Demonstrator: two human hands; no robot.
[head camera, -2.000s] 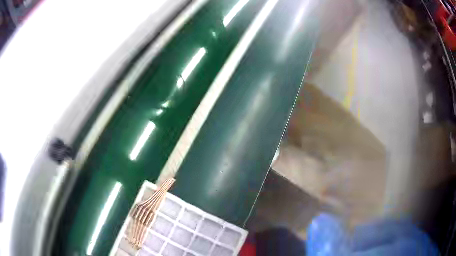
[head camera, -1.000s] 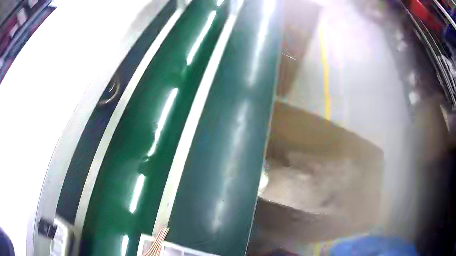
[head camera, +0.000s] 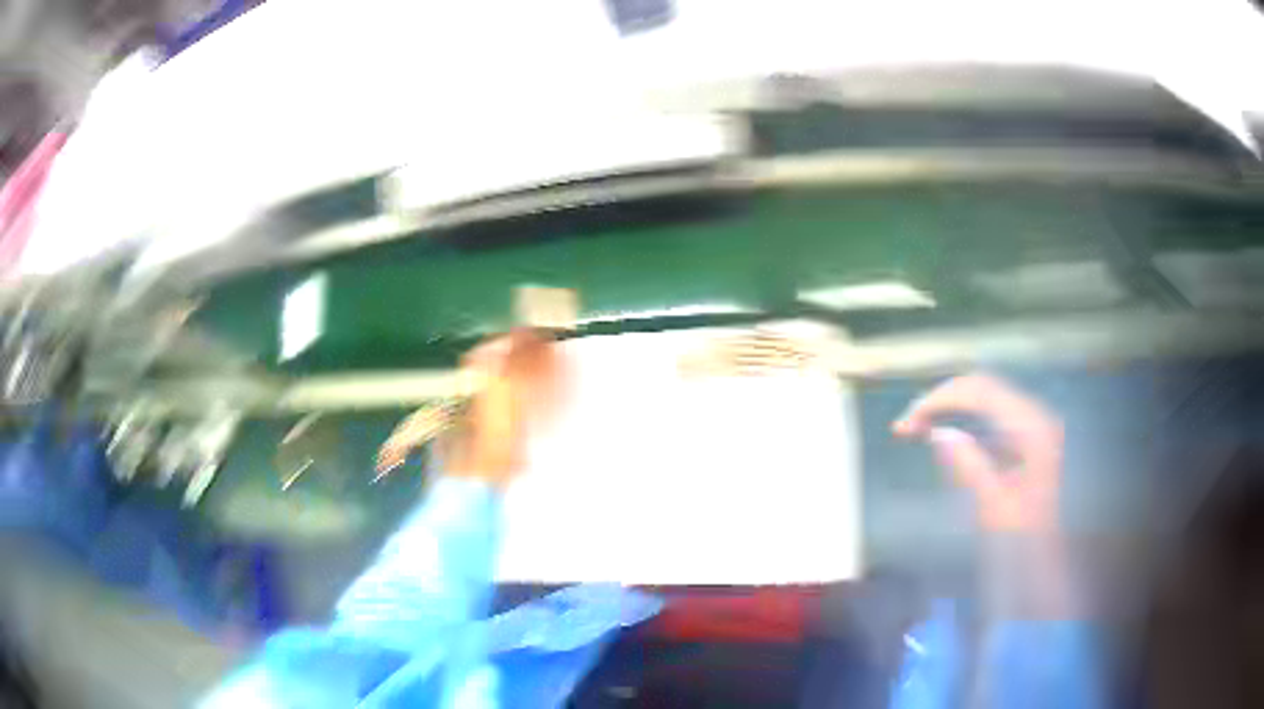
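Observation:
A white tray (head camera: 679, 485) lies at the bench edge, too blurred for its grid to show. A fanned bunch of watches (head camera: 769, 349) lies at its far edge. My left hand (head camera: 506, 402), in a blue sleeve, is blurred at the tray's left side. Another striped bunch of watches (head camera: 416, 436) shows just left of it; I cannot tell whether the hand holds it. A small pale block (head camera: 548, 306) is just beyond my left fingers. My right hand (head camera: 998, 443) is raised right of the tray, fingers curled but apart, nothing visible in it.
The green conveyor (head camera: 638, 270) runs across beyond the tray, with a pale rail (head camera: 970, 346) at its near side. Blurred pale items (head camera: 167, 436) and blue cloth (head camera: 56, 485) are at the left. A red thing (head camera: 735, 614) shows below the tray.
The view has swung from along the bench to facing across it. Both my hands and the tray are now in view; the open carton and yellow floor line are gone from view.

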